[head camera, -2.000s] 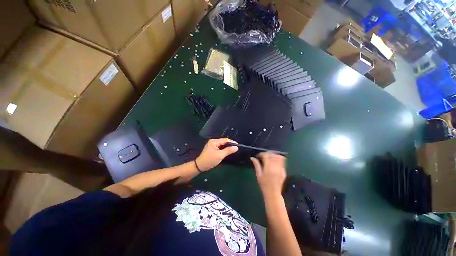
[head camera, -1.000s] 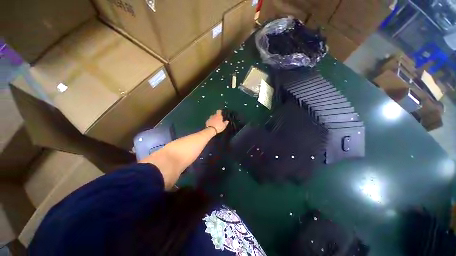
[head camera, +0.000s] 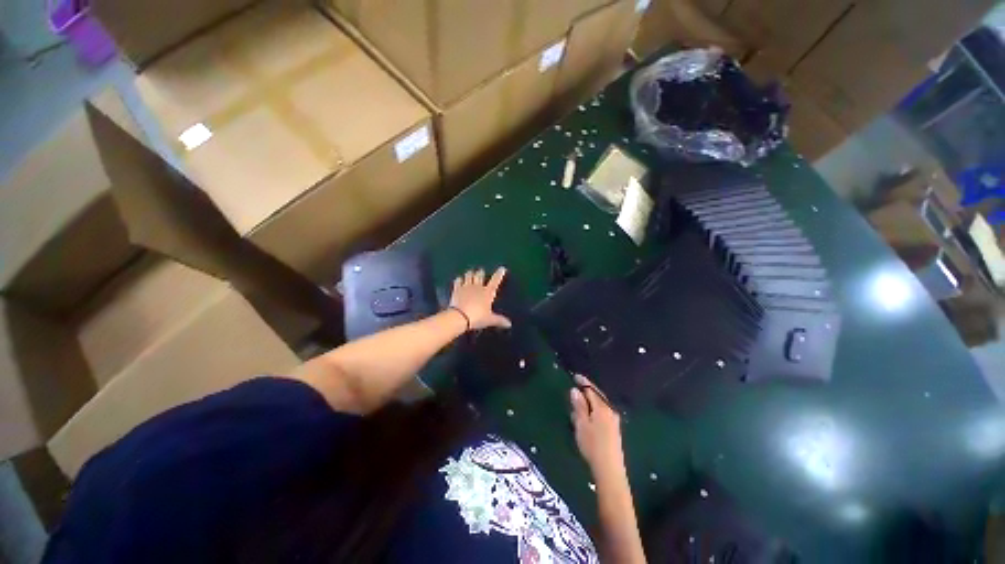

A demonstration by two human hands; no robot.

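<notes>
My left hand (head camera: 477,300) lies with spread fingers on a dark panel (head camera: 496,355), left of centre. My right hand (head camera: 595,416) is at the near edge of the dark panels (head camera: 650,320), its fingers closed on a thin black cord (head camera: 596,390). A small pile of black cords (head camera: 558,259) lies beyond my left hand. A fanned stack of panels (head camera: 768,259) is at right, with a rounded-rectangle outline on its top one. A grey panel with a raised oval (head camera: 388,293) lies left of my left hand.
Sealed cartons (head camera: 276,99) line the table's left side. An open carton (head camera: 154,364) is at lower left. A clear bag of black parts (head camera: 705,107) is at the far end. A pale yellow pad (head camera: 609,174) and a yellow slip (head camera: 635,209) lie among white bits.
My left hand has left the cord pile and now rests on the dark panel. My right hand has come back into view with a cord. The camera view has shifted.
</notes>
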